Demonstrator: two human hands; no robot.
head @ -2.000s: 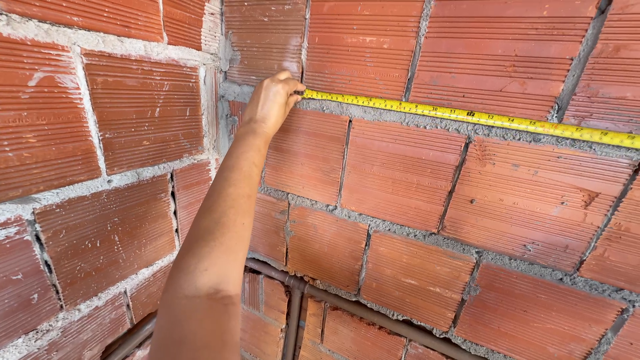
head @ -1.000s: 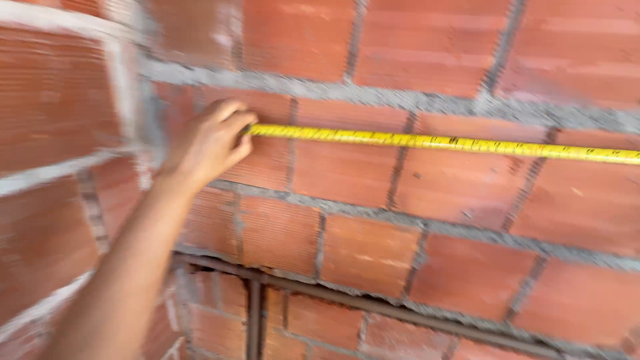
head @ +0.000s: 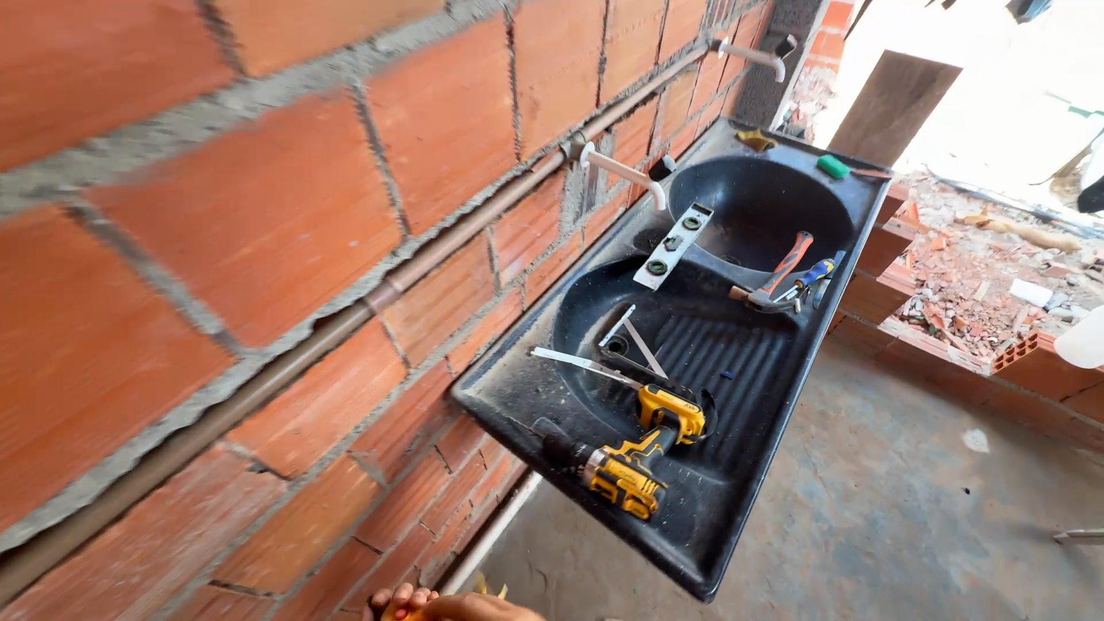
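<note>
At the bottom edge, my left hand [head: 402, 597] has its fingers curled around a small orange-yellow object [head: 409, 614], mostly cut off by the frame. Against it lies my right hand [head: 483, 607], of which only the upper part shows. A bit of yellow [head: 492, 590] sticks up behind the hands. Whether this is the tape measure cannot be told. Up and to the right, a black double-bowl sink [head: 716, 535] holds a yellow-and-black cordless drill [head: 628, 474], a spirit level [head: 673, 246], a hammer [head: 787, 263], a blue-handled screwdriver [head: 815, 272] and a thin metal blade [head: 586, 366].
A brown pipe [head: 431, 259] runs along the hollow-brick wall [head: 259, 207], with white faucets [head: 625, 172] jutting out over the sink. A pale pipe [head: 496, 530] slopes below. Brick rubble [head: 966, 285] lies beyond a low brick wall at the right. A board [head: 897, 108] leans behind the sink.
The view has swung from the wall corner to the sink. My left hand, earlier at the end of the yellow tape against the wall, is now low beside my right hand.
</note>
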